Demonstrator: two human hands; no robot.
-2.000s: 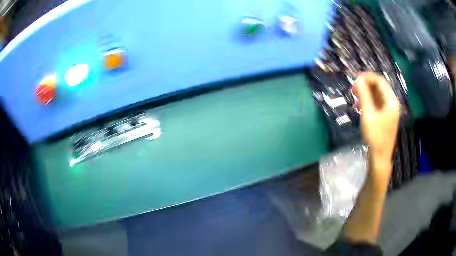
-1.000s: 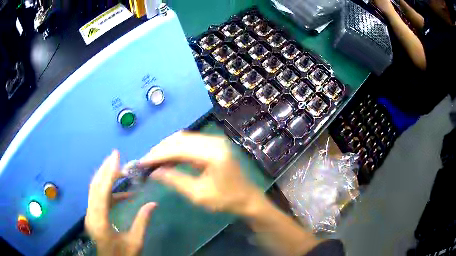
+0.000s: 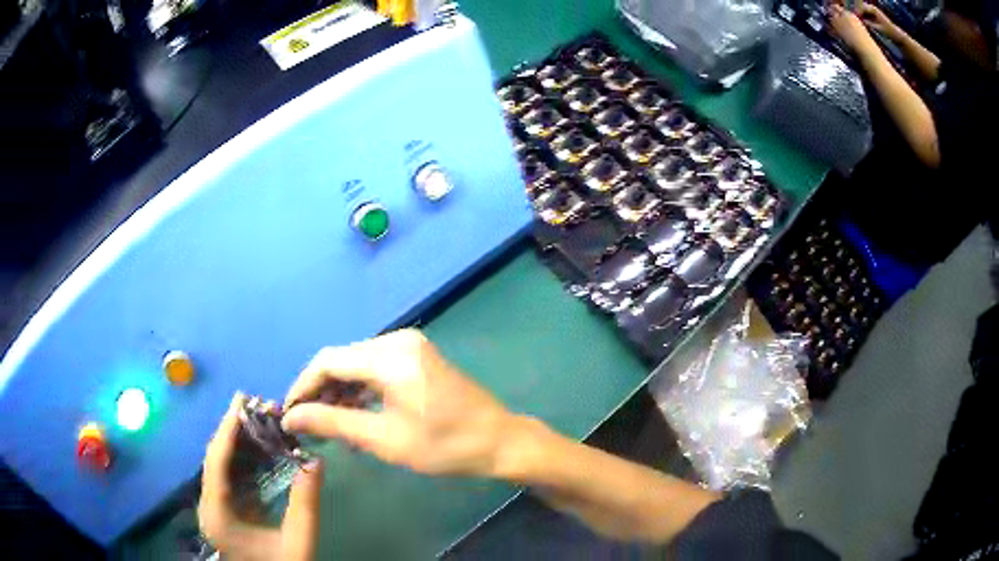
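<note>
A small dark electronic assembly (image 3: 266, 427) with metallic parts is held over the green mat, in front of the blue panel. My left hand (image 3: 254, 499) grips it between thumb and fingers from below left. My right hand (image 3: 400, 408) touches its right side with bent thumb and fingertips; the fingers partly hide what they hold. A black blister tray (image 3: 592, 247) lies right of the panel, its far pockets filled with similar assemblies and several near pockets empty.
The blue control panel (image 3: 274, 285) has green, white, orange and red buttons. Right are a crumpled clear bag (image 3: 732, 400), a lower filled tray (image 3: 827, 296), greyish clear trays (image 3: 813, 82) and another person's arms (image 3: 893, 88). A yellow warning label (image 3: 323, 33) is behind the panel.
Two seconds ago my right hand was over the right tray. Both hands now meet at the assembly before the panel. Since one second ago they have closed in around it, lower in view.
</note>
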